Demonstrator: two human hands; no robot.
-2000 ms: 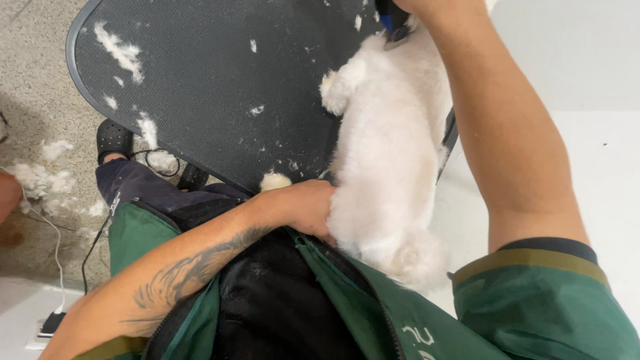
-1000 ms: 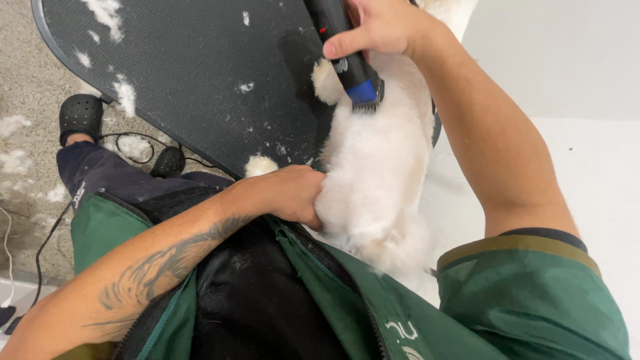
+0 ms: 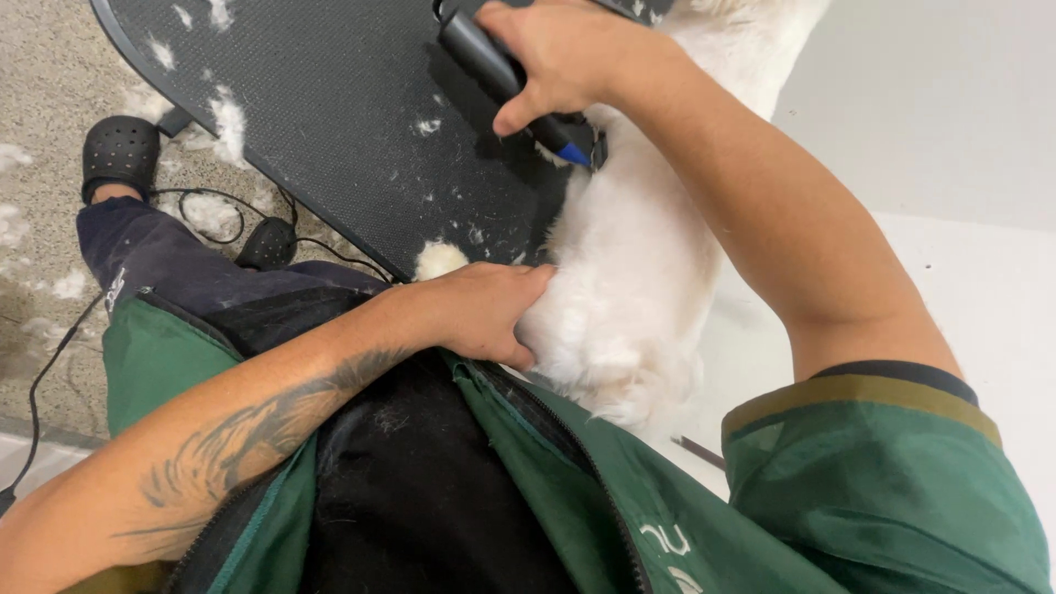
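Note:
A white-coated dog (image 3: 639,264), clipped short over its back, stands on a black grooming table (image 3: 346,115), its rear toward me. My right hand (image 3: 557,62) is closed around a black hair clipper (image 3: 487,66) with a blue part near its blade. The clipper's head is at the dog's side, around the middle of the body. My left hand (image 3: 487,313) lies against the dog's hindquarters, thumb and fingers spread; how firmly it grips cannot be told. A paw (image 3: 440,260) shows just beyond my left wrist. The dog's head is out of view.
Tufts of cut white fur (image 3: 227,124) lie on the table and on the speckled floor (image 3: 49,165). Black cables (image 3: 219,194) run by my black clogs (image 3: 121,157) at the table's edge. A white wall (image 3: 932,148) stands to the right.
The clipper in my right hand has moved from the middle of the dog's back to its left side, and turned. My left hand stays at the hindquarters, its thumb now more spread.

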